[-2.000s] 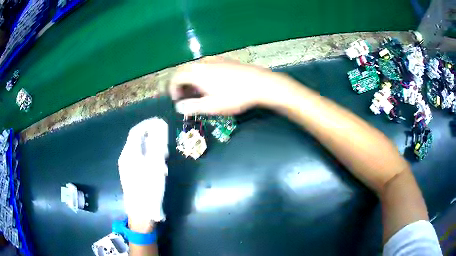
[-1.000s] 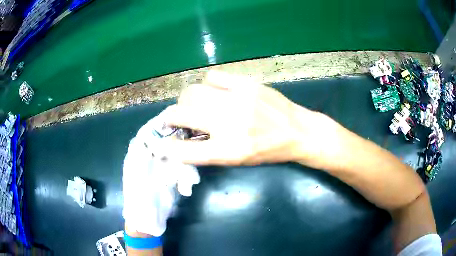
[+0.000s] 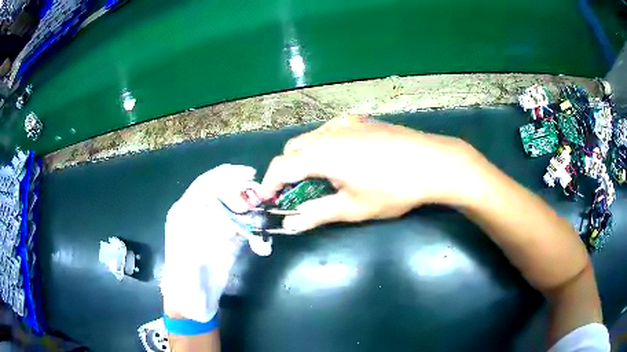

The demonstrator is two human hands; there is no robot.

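My left hand [image 3: 206, 234], in a white glove with a blue wristband, holds a part with a dark side and a pale edge; the fingers hide most of it. My right hand [image 3: 371, 172], bare, grips a green circuit board [image 3: 306, 194] between thumb and fingers, just right of the gloved fingertips. Red wires [image 3: 253, 198] show between the two hands. The hands meet above the dark bench.
A tangled pile of wired board assemblies [image 3: 567, 137] lies at the right. A white housing [image 3: 118, 258] and another white part [image 3: 155, 335] lie at the lower left. Blue-edged trays stand at the far left. A worn ledge [image 3: 412, 95] borders the green belt [image 3: 206, 55].
The wired assembly seen hanging under my right hand is now between both hands. My hands have come together, and the green board has come into view between my right fingers.
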